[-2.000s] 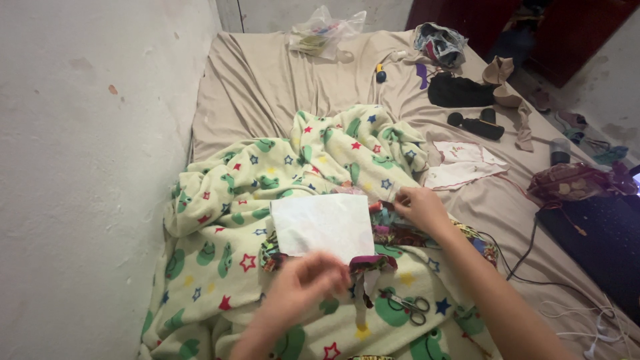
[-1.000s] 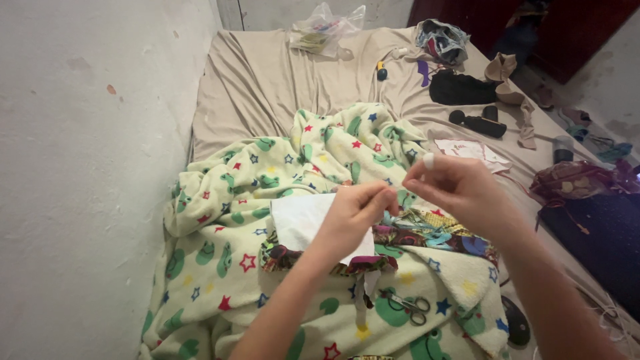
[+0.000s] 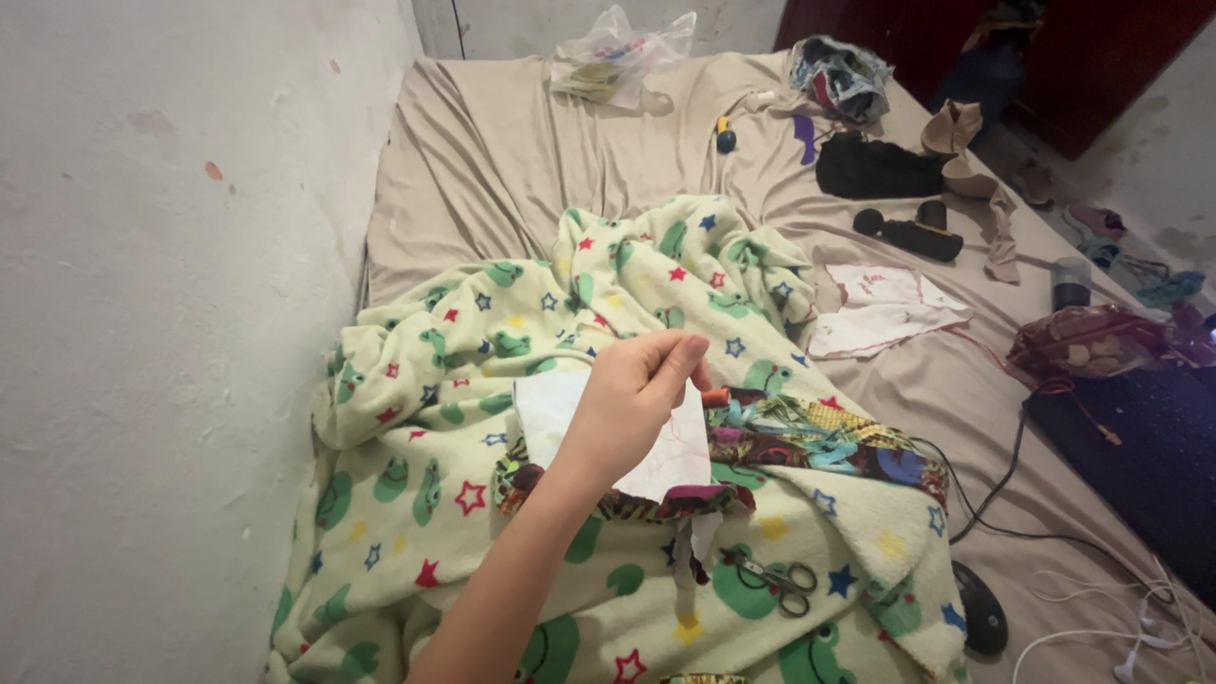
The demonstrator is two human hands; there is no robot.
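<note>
My left hand (image 3: 641,404) is raised over a white cloth (image 3: 551,408), its thumb and fingertips pinched together; whether a thread or needle is between them is too small to tell. My right hand is out of view. Under the white cloth lies a colourful patterned fabric (image 3: 826,437) with a purple edge, and a spool of red-orange thread (image 3: 716,397) rests beside the cloth's right edge. A pair of small scissors (image 3: 774,578) lies partly spread below, on the cream fleece blanket (image 3: 513,344) with green frogs and stars.
A white embroidered cloth (image 3: 883,309), black cloth (image 3: 879,169), black device (image 3: 912,235) and clear plastic bag (image 3: 617,66) lie on the beige sheet (image 3: 465,161). At right are a computer mouse (image 3: 978,608), white earphones (image 3: 1130,655) and a dark blue item (image 3: 1140,475). A wall (image 3: 190,332) borders the left.
My right hand, close to my left one second ago, has left the view. My left hand went from low over the white cloth up to its upper right part.
</note>
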